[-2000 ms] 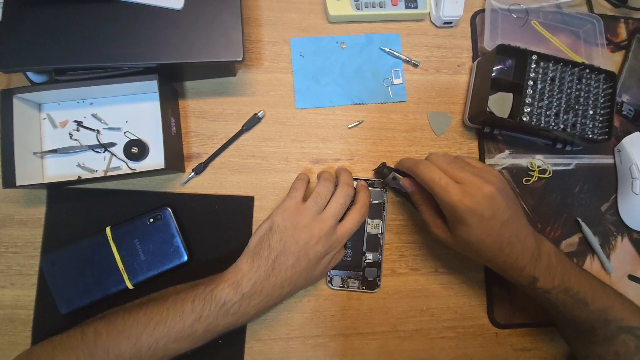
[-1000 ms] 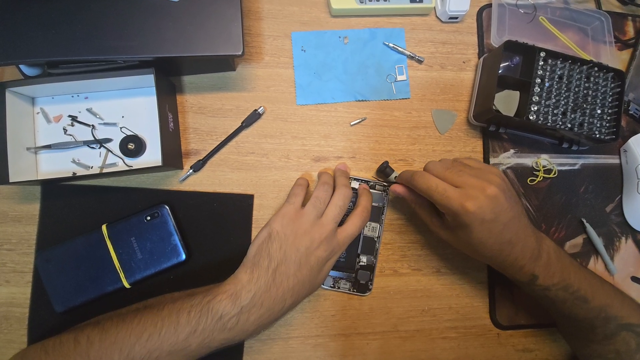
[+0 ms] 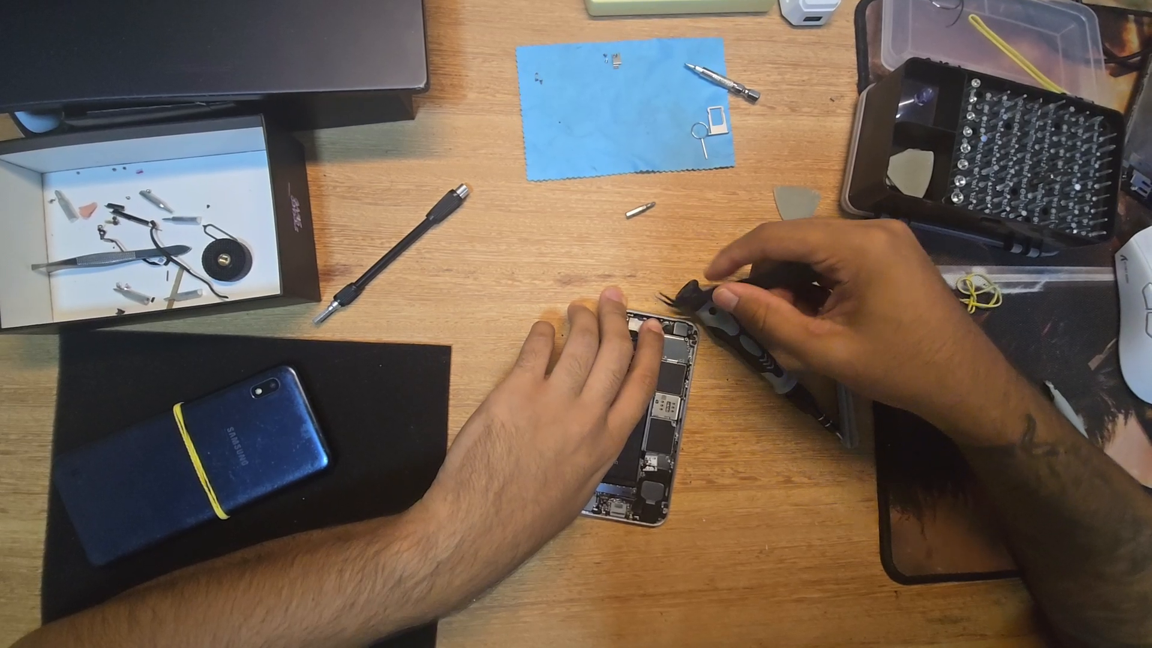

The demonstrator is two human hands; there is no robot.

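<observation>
An opened smartphone (image 3: 664, 405) lies on the wooden table with its circuit board and battery exposed. My left hand (image 3: 549, 432) rests flat over its left side, fingertips near the top edge, covering much of the battery. Right of the phone's top corner, my right hand (image 3: 810, 306) holds a black and grey precision screwdriver (image 3: 742, 337) between thumb and fingers, the shaft slanting down to the right. Something thin and dark, possibly tweezer tips, shows beside the handle's cap; its kind is unclear. A small screwdriver bit (image 3: 640, 210) lies above the phone.
A blue cloth (image 3: 621, 117) carries a SIM tray (image 3: 716, 121), an ejector pin and tiny parts. Back right stands a bit case (image 3: 1035, 162); a grey pick (image 3: 797, 202) lies near it. Leftward are a flexible extension shaft (image 3: 391, 255), a parts box (image 3: 295, 216) and a blue Samsung phone (image 3: 261, 441).
The screwdriver's handle and shaft now show below my right hand, slanting down to the right. My right fingers have spread apart. My left hand remains on the opened phone.
</observation>
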